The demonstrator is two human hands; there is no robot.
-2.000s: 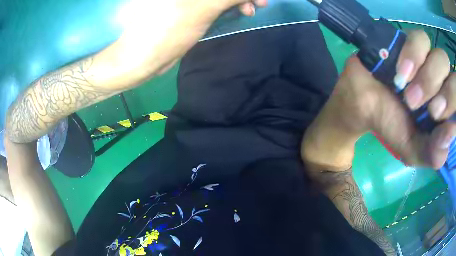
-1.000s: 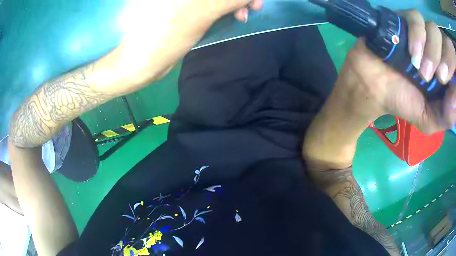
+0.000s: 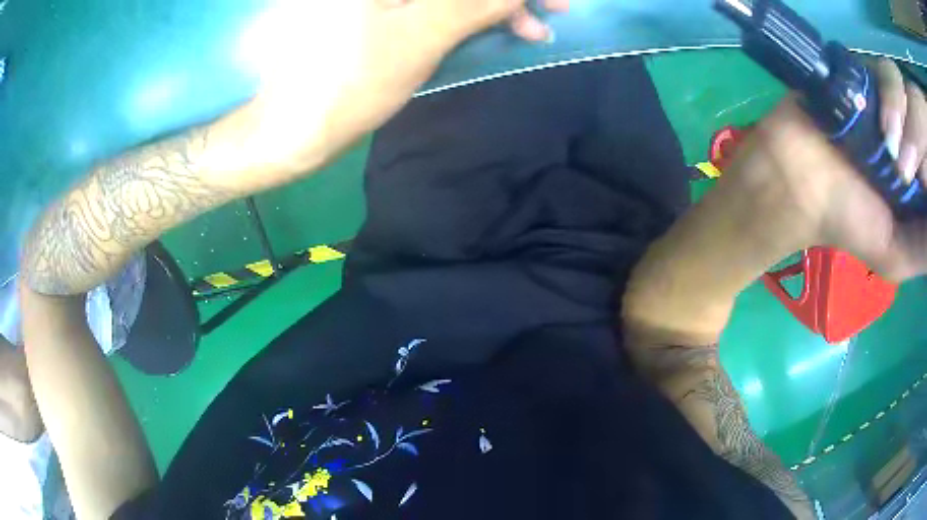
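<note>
My right hand is wrapped around a black electric screwdriver with blue rings at the upper right. Its black nose points up and left, over the bench edge. My left hand reaches over the bench at the top of the picture. It is partly cut off by the top edge and washed out by glare. Two fingertips show at its right end. Whether it holds anything cannot be seen.
The glossy green bench top has a pale front edge. A red plastic stool stands on the green floor at the right. A dark round seat and part of another person are at the left. A brown box shows at the top right corner.
My right hand and the screwdriver have moved right and slightly down from a second ago, still gripped. My left hand has shifted slightly right. More of the red stool shows than two seconds ago.
</note>
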